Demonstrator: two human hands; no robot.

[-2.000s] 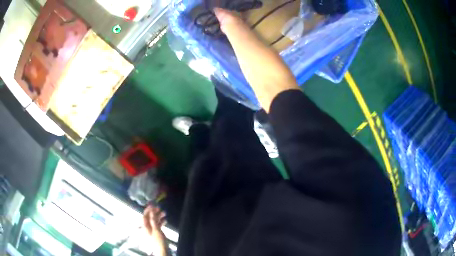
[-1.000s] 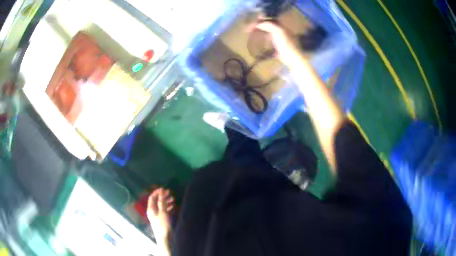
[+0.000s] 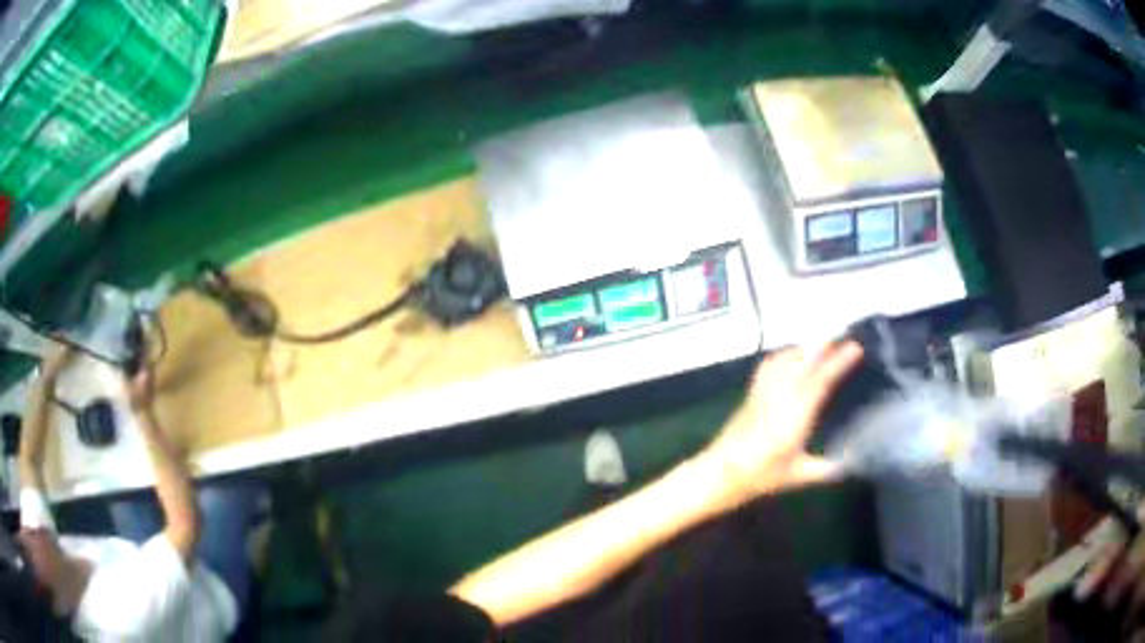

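Note:
My left hand [image 3: 785, 408] reaches across the middle and grips a black fan unit [image 3: 866, 377], its fingers on the unit's left side. A clear poly bag [image 3: 910, 433] is around or against the unit, blurred. A black cord [image 3: 1067, 459] runs right from it toward the picture's edge. My right hand [image 3: 1107, 584] is small, dark and cut off at the right edge; whether it holds anything is unclear. Another black fan unit [image 3: 462, 283] lies on the cardboard mat [image 3: 364, 358] with its cord stretched left.
A counting scale [image 3: 603, 189] with green-lit displays stands beyond my left hand; a second scale [image 3: 848, 138] with a tan pan is right of it. Another person's hands [image 3: 136, 383] work at the bench's left end. A green basket [image 3: 107, 101] is upper left. A cream machine [image 3: 1061, 358] stands right.
The view has swung from the blue crate and machine to the bench with scales. My left hand, earlier raised and empty, now grips a fan unit. My right hand has left the crate.

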